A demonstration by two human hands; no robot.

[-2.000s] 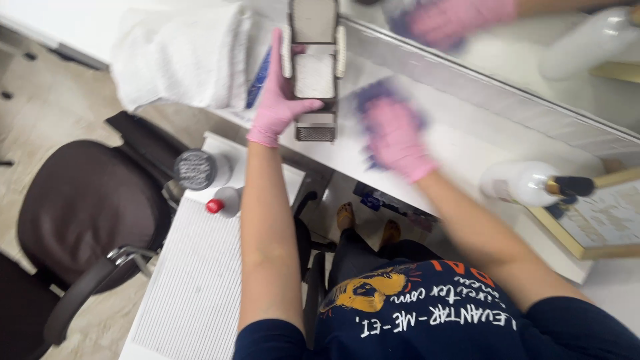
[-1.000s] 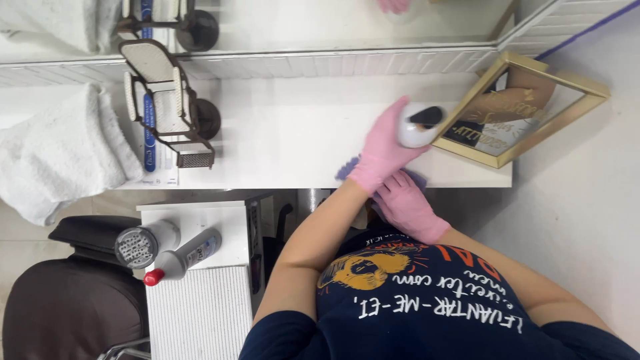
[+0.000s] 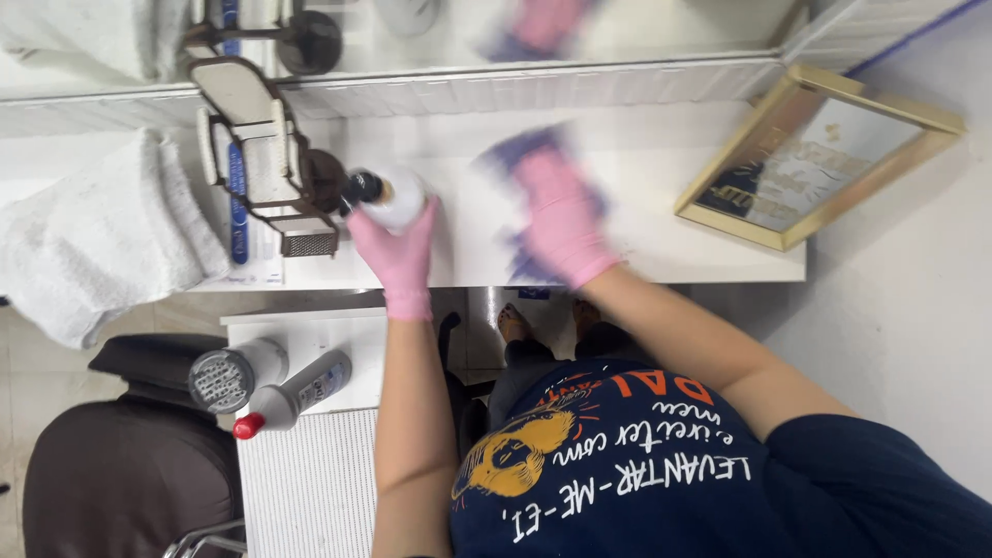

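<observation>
Both my hands wear pink gloves. My left hand [image 3: 399, 252] is closed round a white bottle [image 3: 399, 203] with a black top, beside a miniature barber chair [image 3: 263, 147] in dark brown and cream. Under my right hand [image 3: 562, 221], blurred by motion, a purple cloth [image 3: 527, 147] lies against the white shelf [image 3: 473, 256]; its edges show around the glove. Right of that hand stands a gold-framed sign [image 3: 876, 105] bearing writing. The mirror along the back reflects the cloth and the glove.
A white towel [image 3: 101, 225] hangs over the shelf's left edge. Below it are a brown padded chair [image 3: 132, 473] and a white cart [image 3: 310, 480] with a red-capped bottle [image 3: 298, 395] and a grey-lidded container [image 3: 225, 380]. A wall [image 3: 914, 256] bounds the right side.
The white bottle, beside the frame a second ago, is now next to the miniature chair in my left hand. My right hand has moved from the shelf's front edge onto its surface with the cloth.
</observation>
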